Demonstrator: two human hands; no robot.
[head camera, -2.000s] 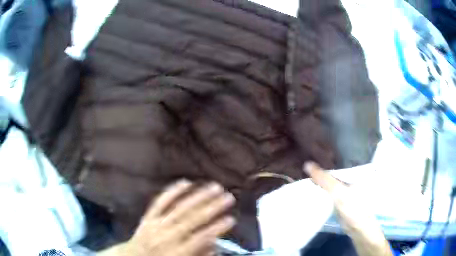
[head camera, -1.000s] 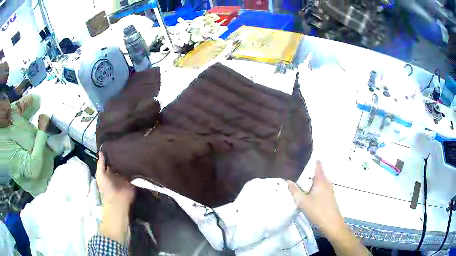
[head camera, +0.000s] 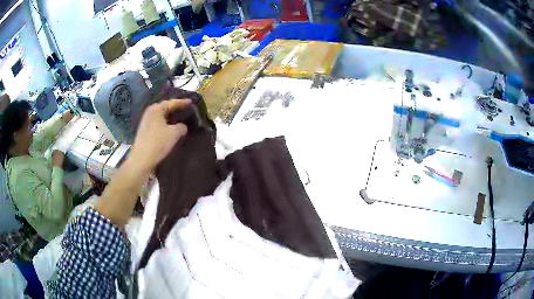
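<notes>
My left hand (head camera: 161, 131) is raised at the left of centre, its fingers closed on the top of a dark brown fabric piece (head camera: 186, 175) that hangs down from it. A second brown part (head camera: 275, 198) lies over the table edge at the centre. White quilted fabric (head camera: 216, 251) with thin dark lines is joined to the brown and fills the lower middle. My right hand is not in view.
The white sewing machine (head camera: 427, 111) stands on the table (head camera: 345, 169) at the right, with pink and blue snips (head camera: 440, 176) and brown strips (head camera: 479, 208). Taped cardboard (head camera: 301, 58) lies at the back. A person (head camera: 38, 169) sits at the far left.
My left hand has risen from the lower left and lifted brown fabric. The piece has moved down and left, showing more white side and bare table. My right hand has left the view.
</notes>
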